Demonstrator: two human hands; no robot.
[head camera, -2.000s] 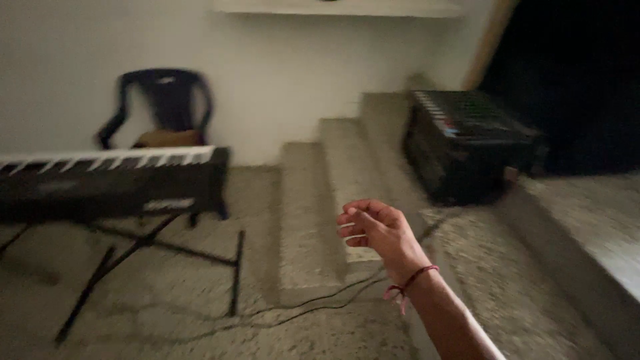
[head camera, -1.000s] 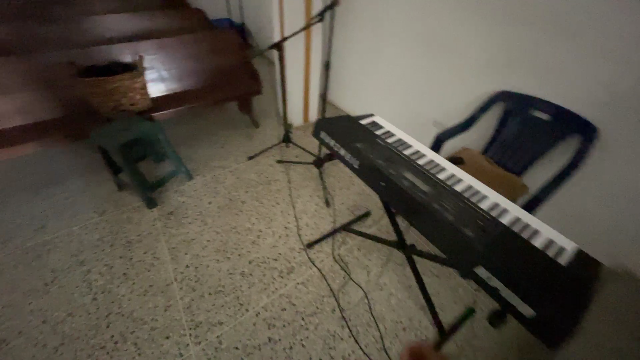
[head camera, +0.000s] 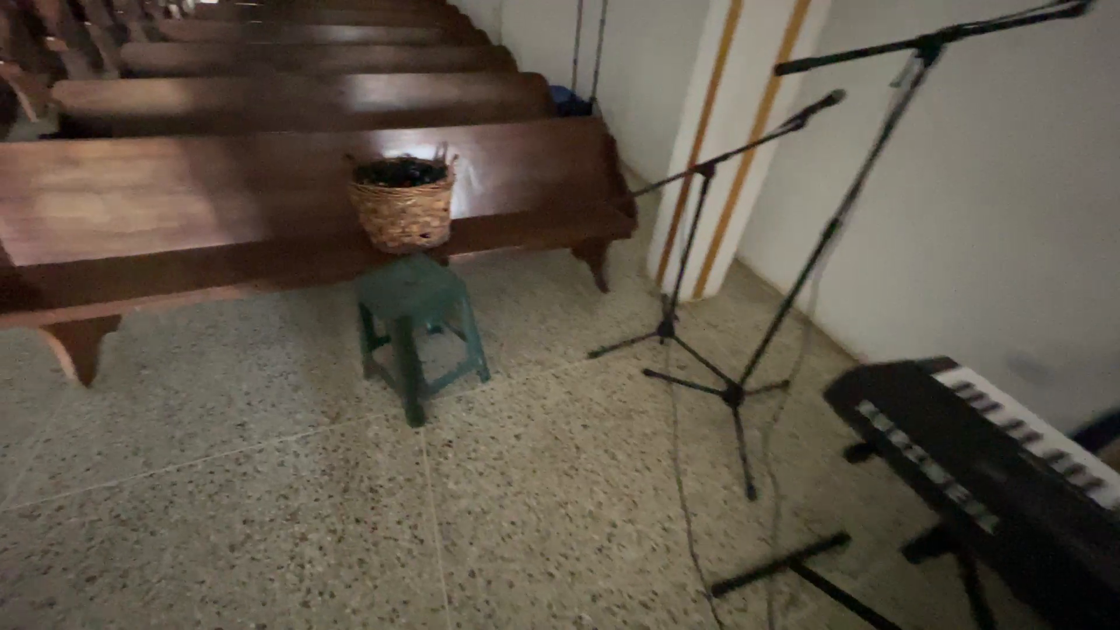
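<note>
Neither my left hand nor my right hand shows in the head view. A woven wicker basket (head camera: 404, 210) with dark contents stands by the front wooden pew (head camera: 175, 188), just behind a green plastic stool (head camera: 411, 293); whether it rests on the pew seat or on the stool I cannot tell. At the lower right an electronic keyboard (head camera: 989, 464) rests on a black folding stand (head camera: 840, 595). Two black microphone stands, a shorter one (head camera: 696, 236) and a taller one (head camera: 827, 232), are between the stool and the keyboard.
More wooden pews (head camera: 306, 98) run back in rows. A white pillar (head camera: 735, 131) with yellow-orange stripes rises behind the microphone stands, near the white wall (head camera: 989, 210). Thin cables (head camera: 682, 481) trail over the speckled floor (head camera: 289, 516). A blue object (head camera: 569, 101) lies beyond the front pew.
The view has swung left, from the steps and black equipment past the keyboard to the pews. The hand and wrist with a red bracelet, seen two seconds ago, are out of view.
</note>
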